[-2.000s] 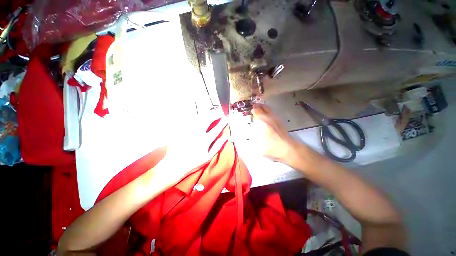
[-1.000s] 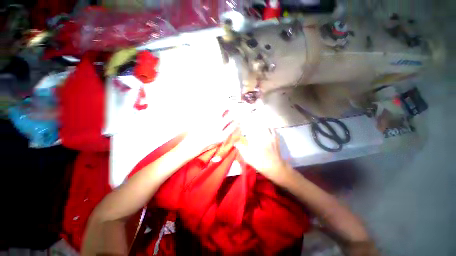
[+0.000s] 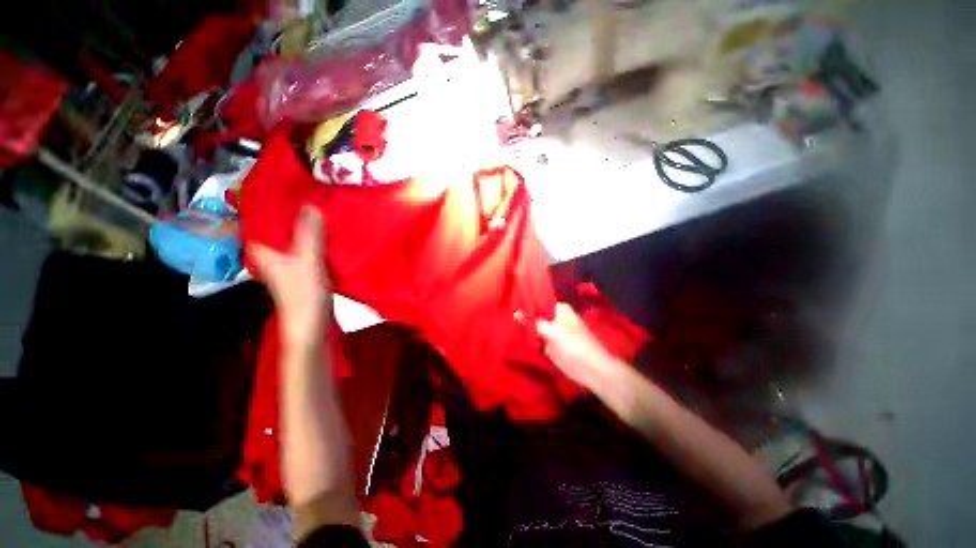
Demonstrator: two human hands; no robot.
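Note:
The red garment [image 3: 428, 257] is spread between my hands over the front edge of the white table, with small white dots on it. My left hand [image 3: 294, 262] is at its left part, blurred, thumb up; I cannot tell whether its fingers grip the cloth. My right hand [image 3: 573, 340] is closed on the garment's lower right edge. The sewing machine [image 3: 610, 54] is at the top, blurred, its needle area washed out by the lamp. The garment lies in front of it.
Black-handled scissors [image 3: 690, 164] lie on the table right of the garment. A blue packet [image 3: 200, 244] is at the table's left edge, and a pinkish-red plastic bag [image 3: 332, 86] behind. Black cloth [image 3: 128, 375] is at left. Red pieces [image 3: 417, 514] hang or lie below the table.
The garment has come away from the needle area and is spread out toward the left and front. My hands have moved apart, left hand leftward, right hand down. The view has shifted.

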